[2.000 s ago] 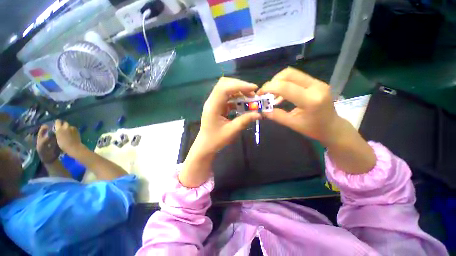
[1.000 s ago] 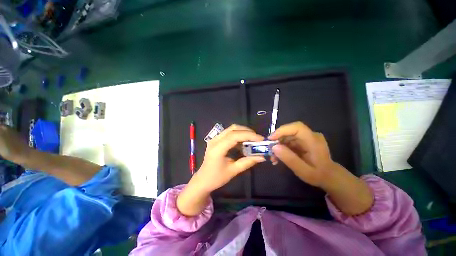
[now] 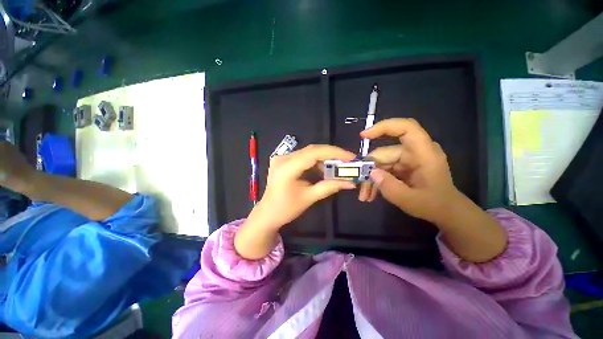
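Observation:
A silver-grey display module (image 3: 347, 171) with a pale yellowish lit window is held above the black tray (image 3: 326, 99), window facing me. My left hand (image 3: 297, 179) grips its left end between thumb and fingers. My right hand (image 3: 413, 169) holds its right end, the thumb near the small buttons beside the window. A second module (image 3: 284, 145) lies in the tray's left half, partly hidden by my left hand. A red pen (image 3: 253, 167) lies left of it. A white pen (image 3: 370, 116) and a small wire piece (image 3: 355, 120) lie in the right half.
At left, a cream work sheet (image 3: 168, 145) bears several grey parts (image 3: 104, 116); beside it is a blue sheet (image 3: 58, 155) and a coworker's blue sleeve (image 3: 86, 258) and arm. At right are a record sheet (image 3: 552, 152), a dark tray (image 3: 585, 172) and a metal bracket (image 3: 562, 59).
The view has tilted down from the fan and hanging page to the tray. The module is lower, and its window has gone from glowing orange-red to bluish-white to pale yellow. Both hands still hold it.

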